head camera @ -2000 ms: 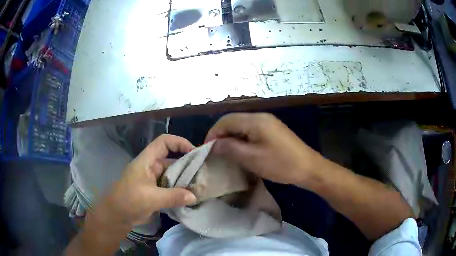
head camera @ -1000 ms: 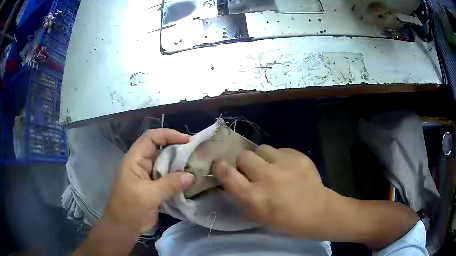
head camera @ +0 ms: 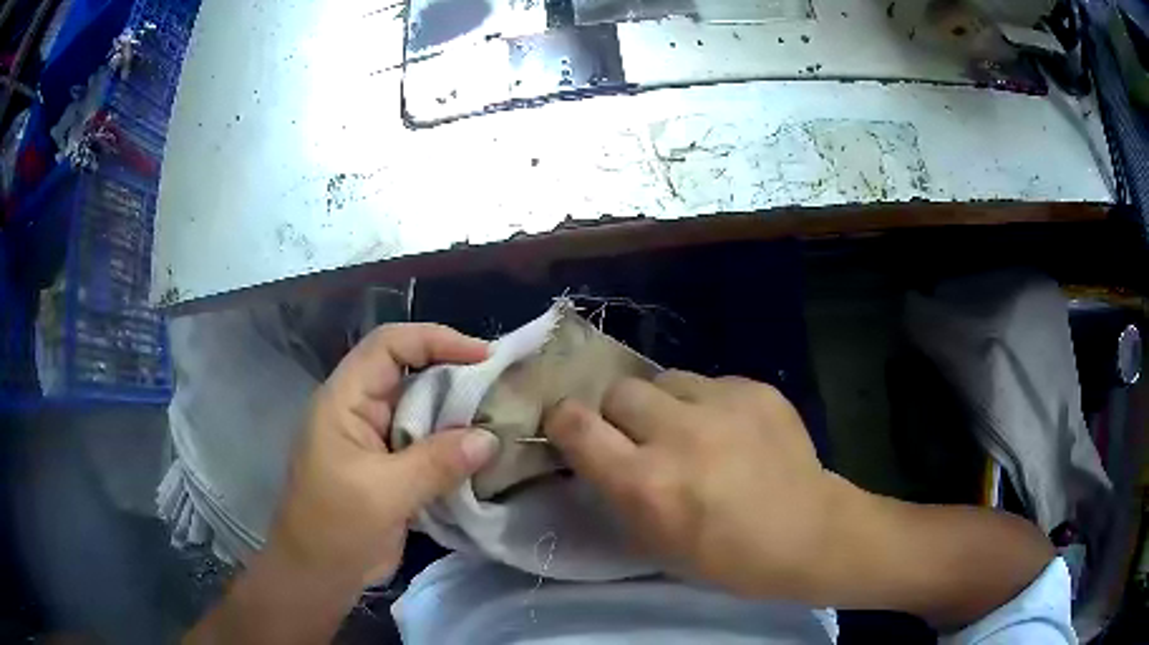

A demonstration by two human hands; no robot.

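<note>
A pale grey ribbed garment piece (head camera: 504, 536) is bunched over my lap, with its beige inner side (head camera: 523, 391) facing up. My left hand (head camera: 365, 466) pinches the folded pale edge, thumb on the beige cloth. My right hand (head camera: 706, 479) grips the right side of the cloth with curled fingers. A short, thin, light sliver (head camera: 534, 440) shows between my left thumb and right fingertips; whether it is a needle or thread I cannot tell. Frayed thread ends (head camera: 563, 302) stick out at the top corner. A loose pale thread (head camera: 544, 558) lies on the lower cloth.
The worn white table (head camera: 529, 176) with a chipped edge is ahead, with a metal machine plate (head camera: 567, 57) in it. Blue mesh baskets (head camera: 114, 265) stand at left. Stacked grey cloth (head camera: 233, 428) hangs below them. More grey cloth (head camera: 1008, 365) hangs at right.
My right hand has moved from the top corner down to the right side of the beige cloth, leaving the frayed corner exposed. My left hand still holds the fold. Little differs over the last second.
</note>
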